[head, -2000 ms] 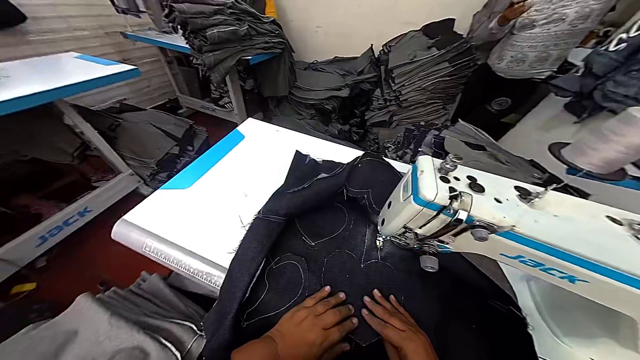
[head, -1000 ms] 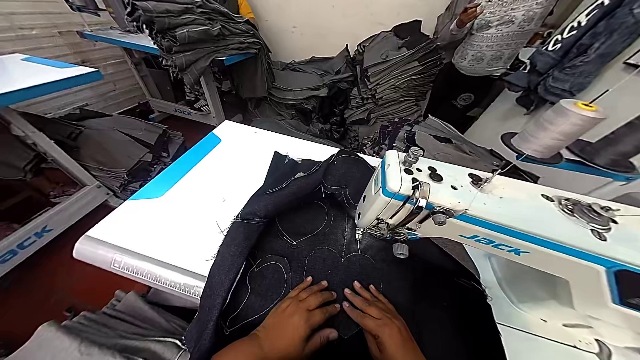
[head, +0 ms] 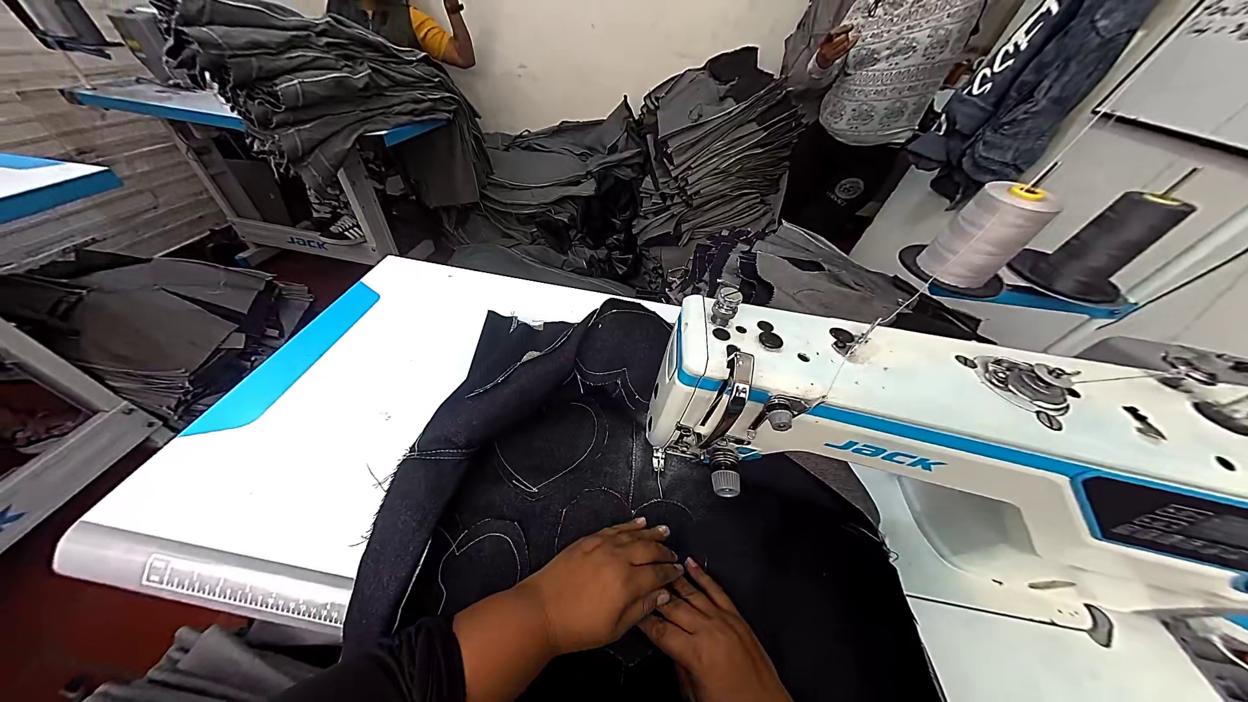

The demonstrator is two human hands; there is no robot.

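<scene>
Dark denim fabric (head: 770,546) with pale stitched heart outlines lies over the white sewing table (head: 390,390), its left part folded up in a thick roll. My left hand (head: 609,585) lies palm down on the denim, below the needle area. Touching it at the fingers, my right hand (head: 707,629) also presses flat on the cloth. Neither hand grips anything visible. The presser foot (head: 659,458) of the Jack industrial sewing machine (head: 936,429) stands over the denim just above my hands, beside a stitched line. Whether the foot is down, I cannot tell.
Thread cones (head: 990,234) stand behind the machine at right. Stacks of grey denim pieces (head: 717,146) fill the back, with another pile (head: 322,88) on a far table. A person in a patterned top (head: 897,68) is at the back right; another person's arm (head: 444,39) shows at back left.
My left hand has moved right, so its fingers now meet those of my right hand; before, a gap lay between them. The view has shifted.
</scene>
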